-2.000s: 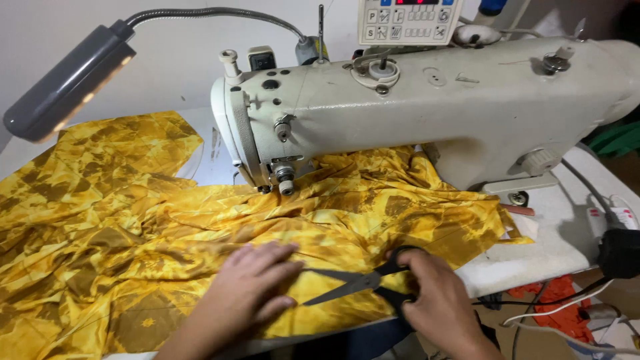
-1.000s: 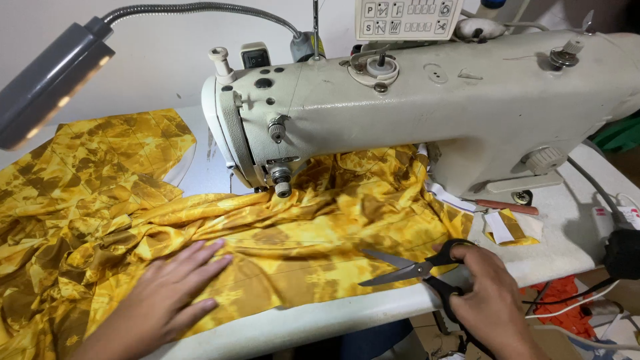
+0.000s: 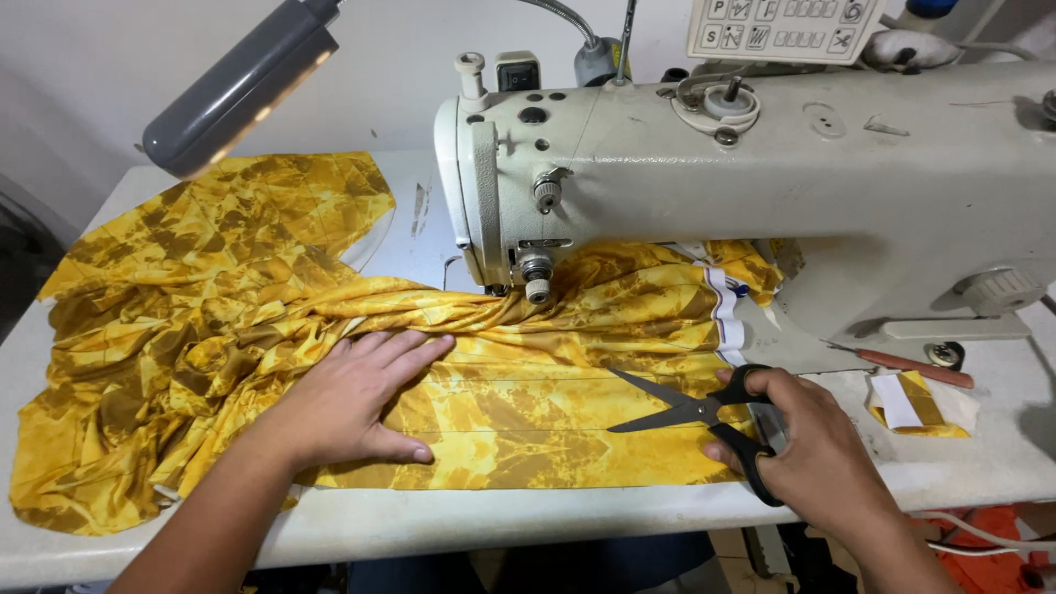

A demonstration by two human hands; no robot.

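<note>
Yellow and brown patterned fabric (image 3: pixel 528 437) lies bunched at the left and flatter along the front, running beneath the head of an industrial sewing machine (image 3: pixel 577 173). My left hand (image 3: pixel 363 396) rests on the fabric with fingers spread, holding nothing. At the fabric's right end, my right hand (image 3: pixel 800 445) grips the black handles of a pair of scissors (image 3: pixel 705 410). Their blades are parted and point left over the flat part. A white strip (image 3: pixel 728 322) runs along the cloth's right edge, behind the scissors. The needle area is partly hidden by the gathered cloth.
A grey lamp (image 3: pixel 239 91) hangs at the upper left. A seam ripper with a reddish handle (image 3: pixel 916 367) and small fabric scraps (image 3: pixel 920 404) lie on the right of the white table (image 3: pixel 528 524). Behind the machine stands a control panel (image 3: pixel 780 29). Cables (image 3: pixel 973 536) hang below at right.
The front part of the fabric, creased under my left hand two seconds ago, now lies flatter. The white strip at its right end has come into sight. The scissors remain in my right hand, blades parted.
</note>
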